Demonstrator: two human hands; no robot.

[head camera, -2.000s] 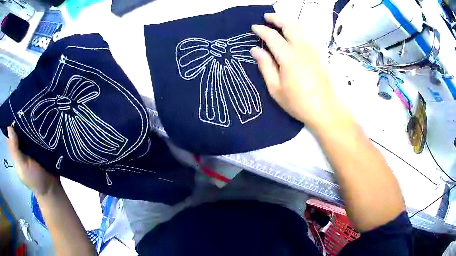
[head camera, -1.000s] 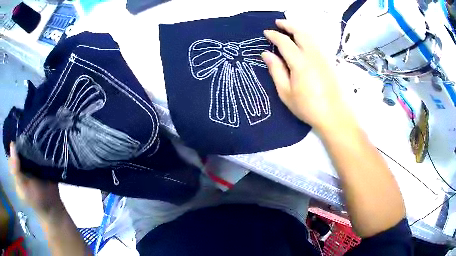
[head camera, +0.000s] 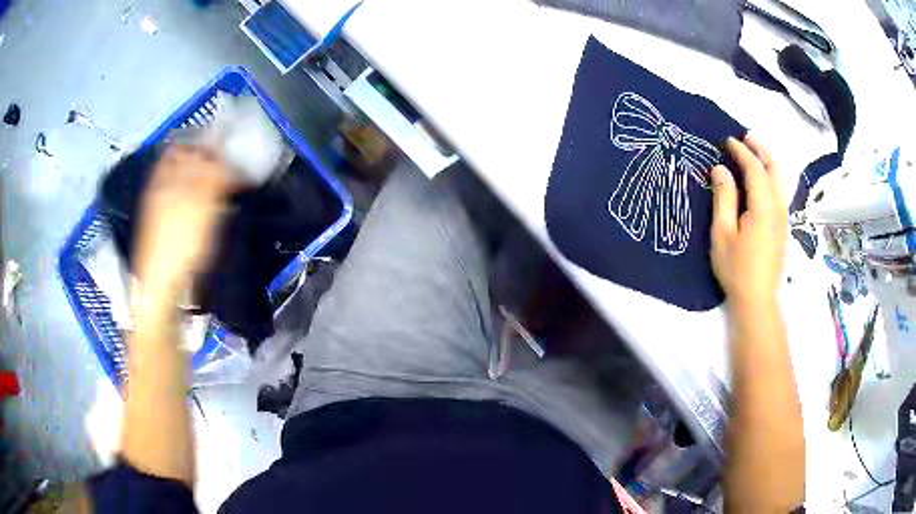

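The navy pocket panel (head camera: 593, 201) with a pale outlined bow lies flat on the white table (head camera: 492, 120). My right hand (head camera: 748, 221) rests on its right edge, fingers slightly spread. My left hand (head camera: 191, 201) is blurred, over the blue slatted basket (head camera: 336, 191) on the floor. Dark fabric (head camera: 271, 221) lies in the basket under and beside this hand. Blur hides whether the fingers hold it, and no bow shows on it.
The sewing machine (head camera: 854, 201) stands at the right, with yellowish snips (head camera: 852, 376) nearby. Dark pieces (head camera: 653, 22) and a dark strip (head camera: 834, 100) lie at the table's back. A small drawer (head camera: 402, 125) juts below the table edge. Scraps litter the floor.
The view has swung left and down to the floor basket. My left hand has moved from the bow-stitched garment part beside the table to the basket. My right hand still rests on the panel.
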